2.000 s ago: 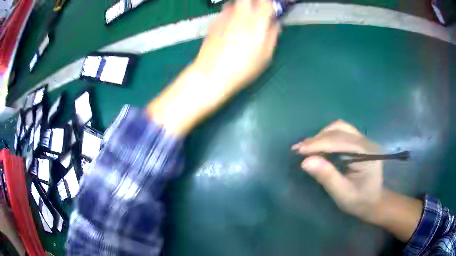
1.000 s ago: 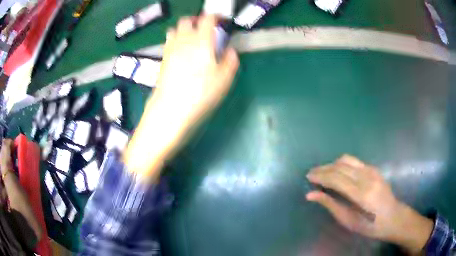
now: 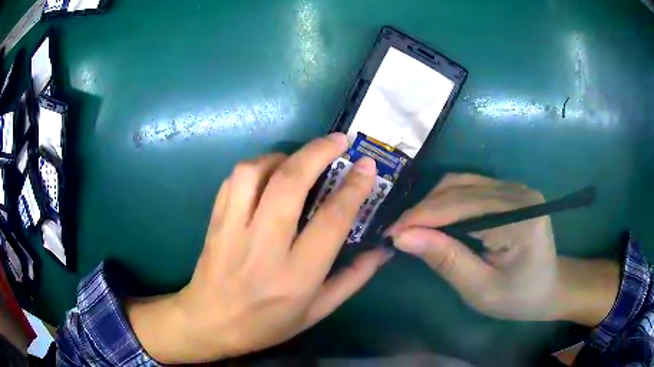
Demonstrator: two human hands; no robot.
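Note:
A half-assembled phone (image 3: 423,59) lies tilted on the green mat, its black frame with an earpiece slot at the far end. Its white screen area (image 3: 403,97) is uncovered. A blue circuit board strip (image 3: 380,154) with a gold-orange flex strip shows below it. My left hand (image 3: 265,244) holds the phone, fingers over the white keypad board (image 3: 369,204) with dark dots. My right hand (image 3: 495,247) grips a thin black stick tool (image 3: 545,208), its tip at the phone's lower right edge beside my left thumb. The phone's lower end is hidden by my left hand.
A loose pile of similar phones (image 3: 51,132) lies at the left. Another phone (image 3: 75,6) is cut off at the top left. A red edge (image 3: 13,304) shows at the lower left. The shiny green mat (image 3: 193,64) reflects light.
My left hand has come back from the far side and now holds a phone in front of me. My right hand has brought the stick tool to its edge. The view has shifted.

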